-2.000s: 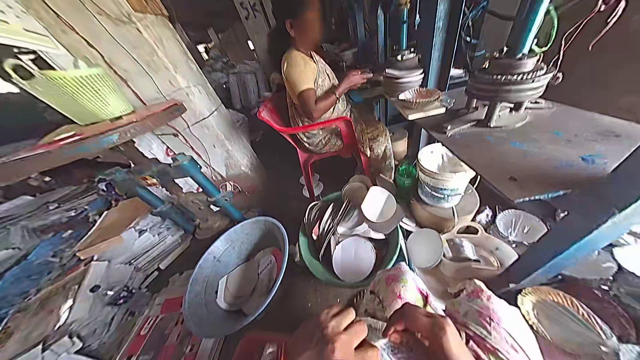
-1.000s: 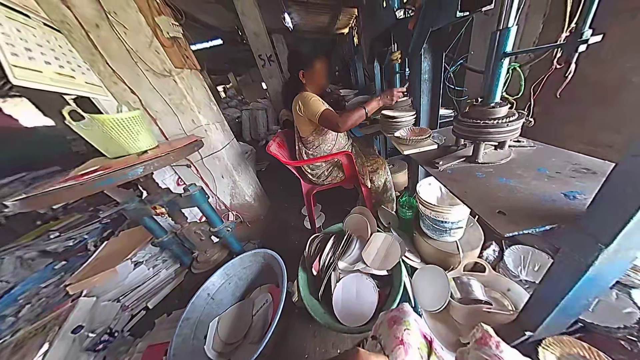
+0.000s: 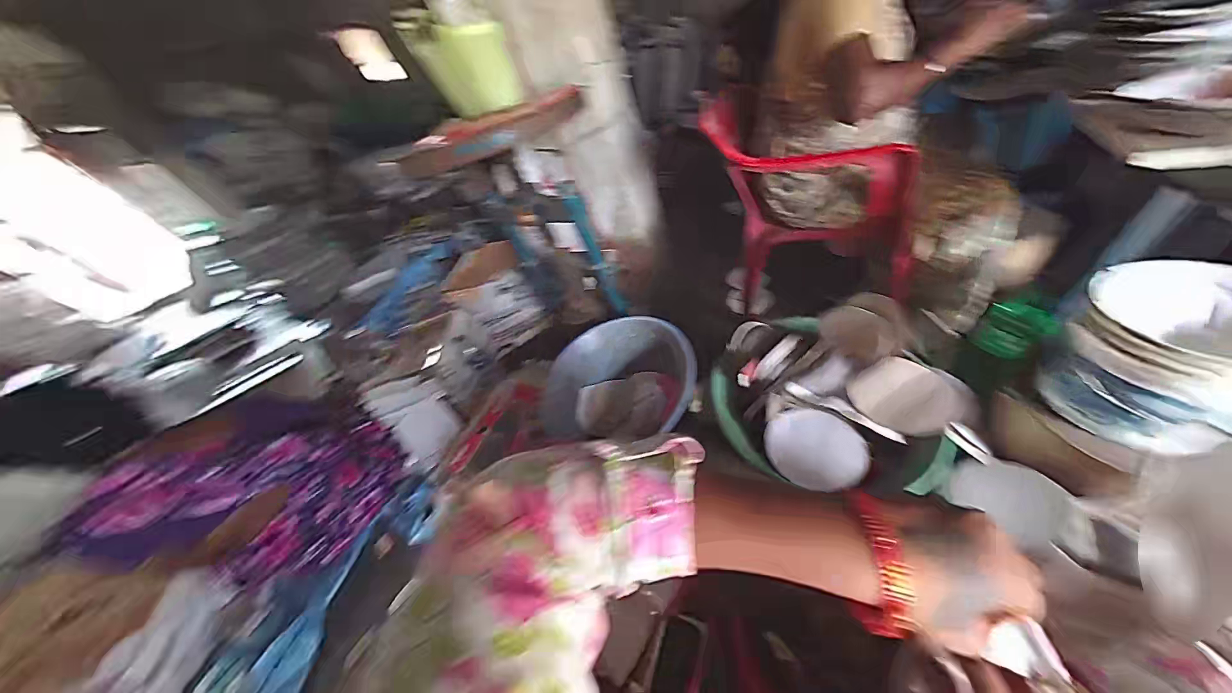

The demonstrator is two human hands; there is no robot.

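Note:
My left hand [image 3: 972,577], blurred, is at the lower right at the end of a forearm with red and gold bangles [image 3: 890,568] and a floral sleeve [image 3: 549,539]. A white object [image 3: 1025,650] lies at its fingers; whether they grip it cannot be told. Beyond the forearm stands a green tub [image 3: 727,414] holding round plates and discs, a white disc [image 3: 818,449] among them. Left of it is a blue-grey basin [image 3: 568,385] with round pieces inside. My right hand is not in view.
A person [image 3: 847,96] sits on a red plastic chair [image 3: 818,159]. A white bucket [image 3: 1107,395] stands at the right. A yellow-green basket [image 3: 476,67] rests on a raised wooden board [image 3: 500,130]. Purple floral cloth [image 3: 318,481] and scattered sheets lie at the left.
The view has swung left and blurred. My left forearm, out of view one second ago, now reaches across the lower frame. Two seconds ago both hands were together at the bottom.

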